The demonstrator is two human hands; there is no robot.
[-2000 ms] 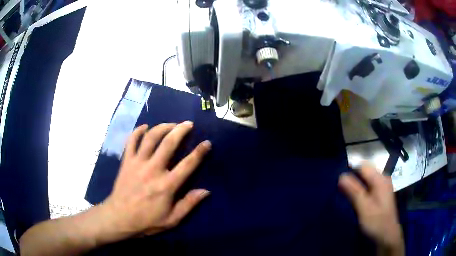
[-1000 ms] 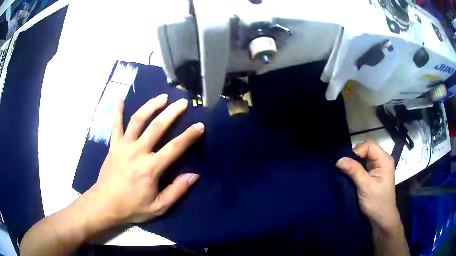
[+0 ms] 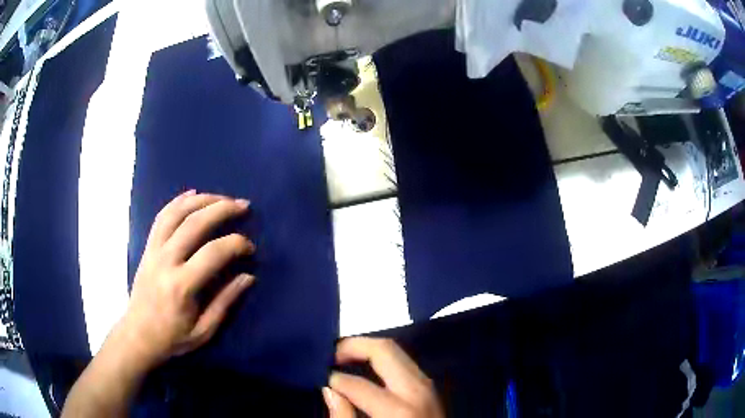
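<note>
A dark navy fabric panel [image 3: 237,155] lies under the left side of the sewing machine head [image 3: 392,33], its right edge beside the presser foot [image 3: 304,113]. My left hand [image 3: 192,269] lies on this panel with fingers slightly bent and apart. My right hand [image 3: 380,380] pinches the panel's lower right corner at the table's front edge; the bottom frame edge cuts the hand off. A second navy panel [image 3: 478,180] lies to the right, under the machine arm, with a strip of white table between the two. No hand touches it.
Another navy panel [image 3: 53,196] lies at the far left. A black angular piece [image 3: 645,167] sits on the table at right. A yellow loop [image 3: 543,84] shows behind the second panel. Blue plastic [image 3: 719,326] is at the lower right. Dark cloth hangs below the table edge.
The panel under my left hand has turned and come down, and white table now separates it from the right panel. My right hand has moved left from the right panel's edge to this panel's corner.
</note>
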